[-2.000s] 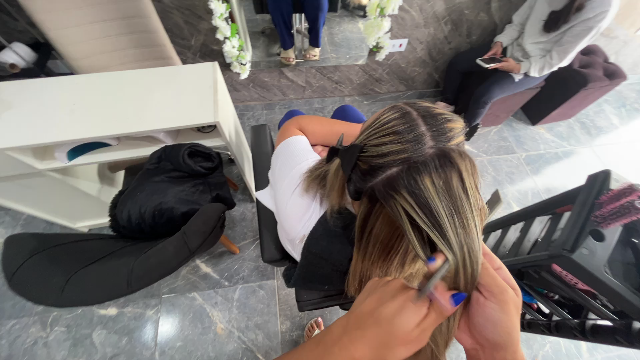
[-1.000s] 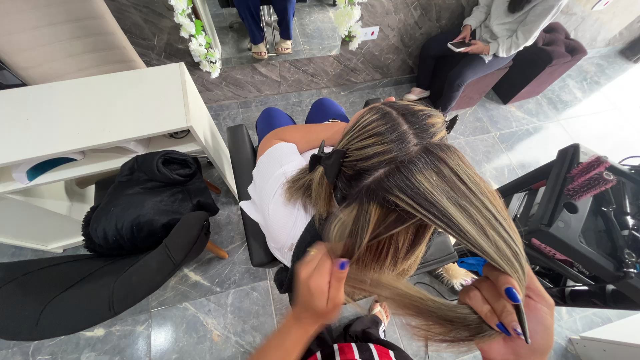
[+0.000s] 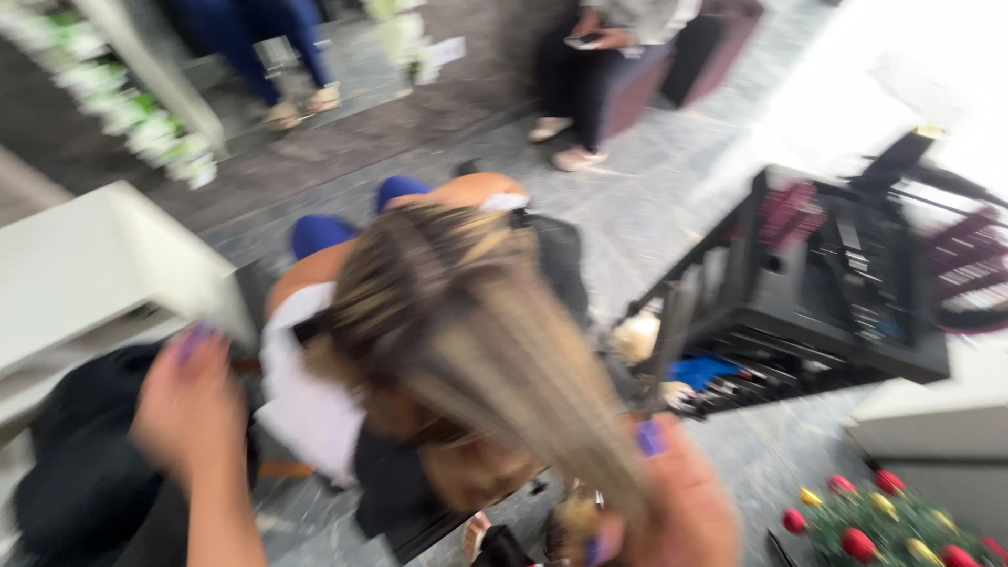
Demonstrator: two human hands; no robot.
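A seated person with highlighted hair [image 3: 441, 291] is below me, in a white top [image 3: 311, 386]. My right hand [image 3: 677, 488], with blue nails, grips a wide section of the hair [image 3: 543, 378] near its ends and holds it stretched out toward the lower right. Blurred by motion, my left hand [image 3: 193, 402] is raised at the left, off the hair, over a black furry item [image 3: 87, 449]. Whether it holds anything cannot be made out. A dark clip [image 3: 313, 327] shows at the left side of the head.
A black trolley [image 3: 835, 339] with brushes stands at the right, beside the chair. At the left is a white cabinet [image 3: 87, 260]. Red and yellow flowers [image 3: 886, 520] fill the lower right corner. Another person [image 3: 598, 71] sits at the back, holding a phone.
My left hand has moved away from the hair to the left. My right hand still holds the section. The view has shifted and tilted.
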